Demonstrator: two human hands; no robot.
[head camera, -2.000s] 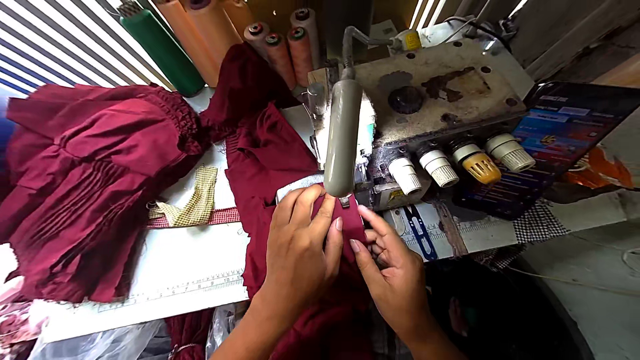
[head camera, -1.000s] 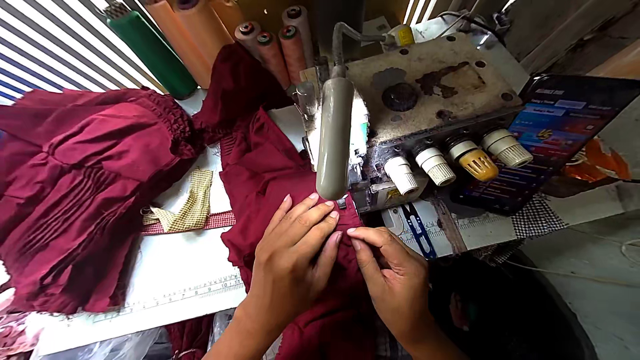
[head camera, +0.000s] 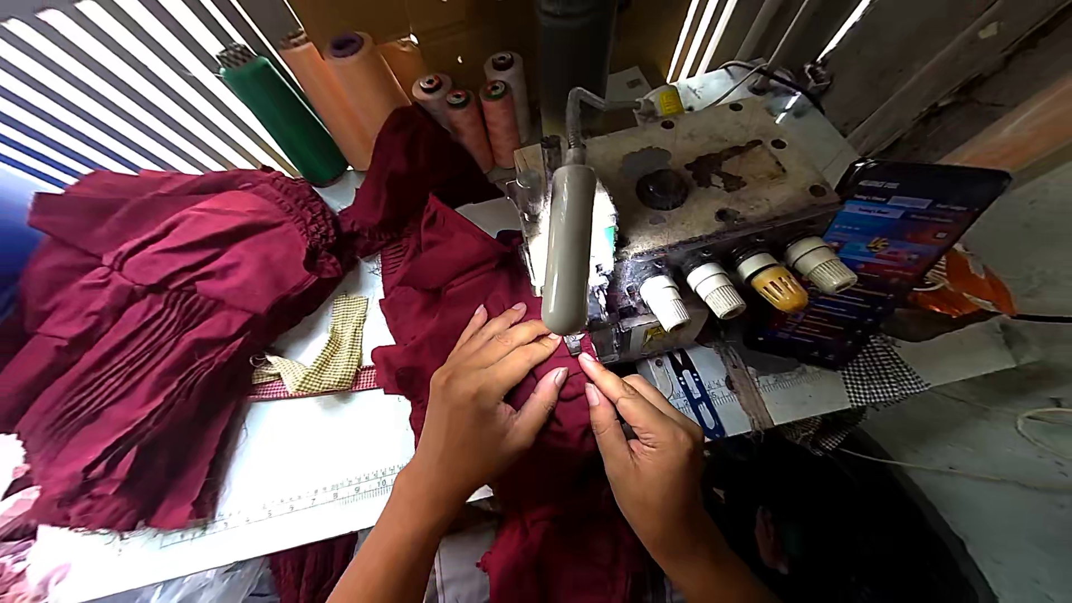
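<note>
Maroon fabric (head camera: 456, 268) runs under the presser foot (head camera: 574, 343) of an overlock sewing machine (head camera: 712, 193). My left hand (head camera: 494, 377) rests on this fabric, fingers spread, its fingertips just left of the foot. Close to the foot on the right, my right hand (head camera: 645, 427) pinches the fabric edge between thumb and forefinger. A grey lamp arm (head camera: 569, 251) hangs over the needle area and hides part of it. Four tension knobs, one of them yellow (head camera: 779, 289), line the machine's front.
A gathered maroon garment (head camera: 167, 293) lies at left, beside checked yellow scraps (head camera: 335, 352). Thread cones, one green (head camera: 285, 121), stand behind. Blue thread snips (head camera: 695, 394) lie right of my right hand. A phone (head camera: 888, 243) leans against the machine's right side.
My right hand's fingers, spread apart beside the foot two seconds ago, have come together on the fabric edge. My left hand has shifted slightly, and its fingers are more spread.
</note>
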